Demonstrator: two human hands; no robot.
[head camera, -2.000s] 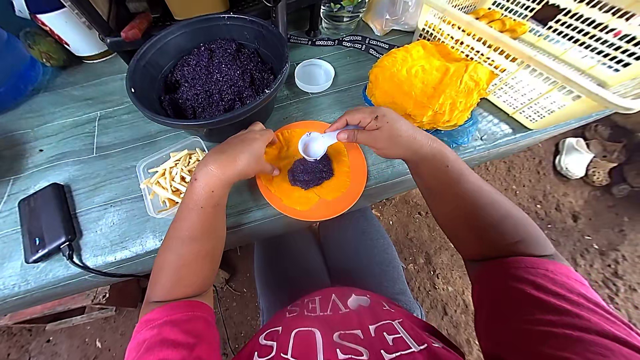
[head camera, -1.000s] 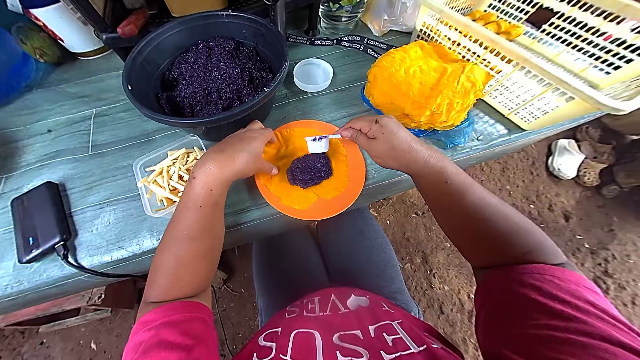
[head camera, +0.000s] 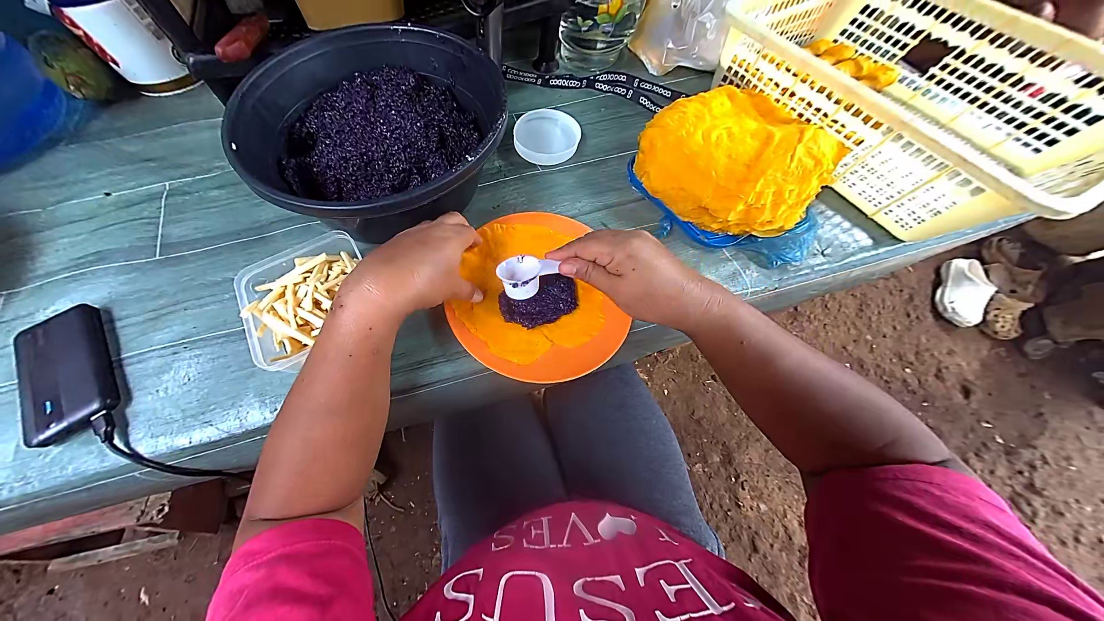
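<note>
An orange plate (head camera: 552, 371) near the table's front edge holds a flat yellow-orange wrapper (head camera: 517, 339) with a mound of dark purple filling (head camera: 545, 309) on it. In my right hand (head camera: 642, 280) is the handle of a small white measuring scoop (head camera: 519, 278), its cup over the filling. My left hand (head camera: 423, 263) touches the wrapper's left edge with fingers and thumb. Behind it stands a black basin (head camera: 362, 205) of purple grated filling (head camera: 384, 129). A stack of yellow wrappers (head camera: 737, 164) lies on blue plastic to the right. Left of the plate is a clear tub of pale cut strips (head camera: 297, 302).
A small translucent round lid (head camera: 548, 136) lies behind the plate. A cream plastic crate (head camera: 914, 172) stands at the right edge, with yellow pieces (head camera: 854, 65) inside. On the left lies a black power bank (head camera: 66, 375) with a cable. A patterned strap (head camera: 595, 84) crosses the back.
The scoop in my right hand has changed its tilt over the filling. My left hand remains at the wrapper's left side.
</note>
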